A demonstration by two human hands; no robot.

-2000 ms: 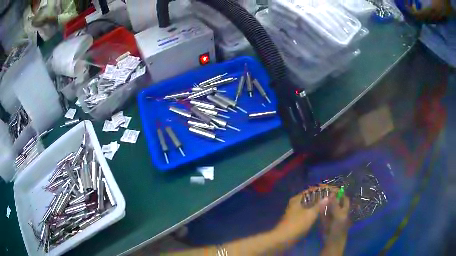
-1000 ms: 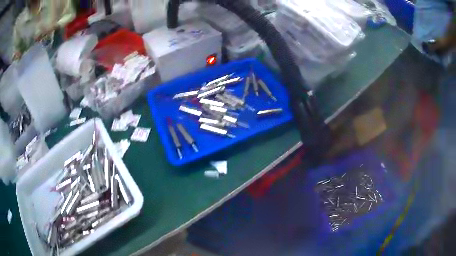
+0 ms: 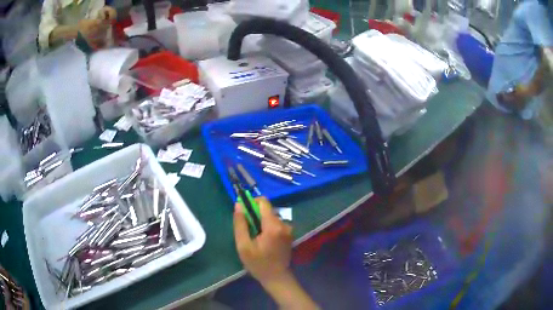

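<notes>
My right hand is shut on a green-handled tool. Its dark narrow tip points at the near-left corner of the blue tray, close to two silver cylinders; whether it touches them cannot be told. More cylinders lie loose in the tray. My left hand is small, blurred and cut off at the lower left edge, with thin silvery cylinders in its fingers. The white tray beside it holds a loose heap of silver cylinders.
A black flexible duct arches down over the blue tray's right side. Behind stand a white box with a red light and a clear tub of paper slips. A lower blue bin is below the bench edge. People are at the back left and right.
Both hands were together over the lower blue bin, then out of view. Now my right hand is at the blue tray with the tool and my left at the far left edge. The view has shifted.
</notes>
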